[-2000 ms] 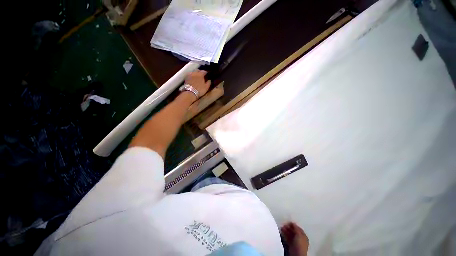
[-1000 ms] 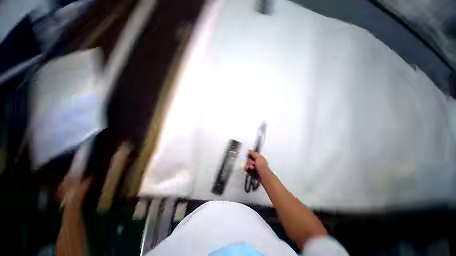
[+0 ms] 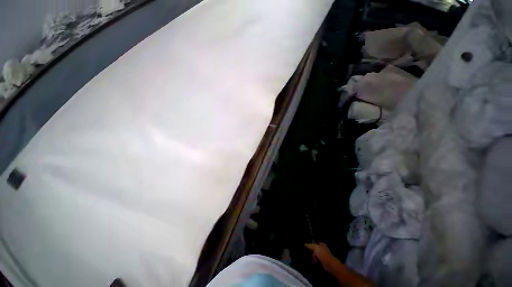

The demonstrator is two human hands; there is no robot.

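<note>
White fabric ply (image 3: 163,129) covers the long table in the head view, with soft folds. A small dark block (image 3: 17,178) lies on it at the far left, and the tip of another dark thing shows at the bottom edge. My right hand (image 3: 321,257) is low over the dark aisle beside the table, closed around the shears (image 3: 310,227); only a thin, dim blade shows, pointing away from me, and the handles are hidden. My left hand is out of the picture.
The brown table edge (image 3: 261,146) runs along the cloth's right side. Pale wrapped rolls (image 3: 393,204) are stacked on the right, with pinkish-beige fabric pieces (image 3: 387,87) beyond. Small scraps (image 3: 307,150) lie on the dark floor. Grey material lies beyond the cloth's left edge.
My view has swung right, along the table and aisle. My right hand has moved off the cloth with the shears. My left hand, papers and wooden strips have left the picture.
</note>
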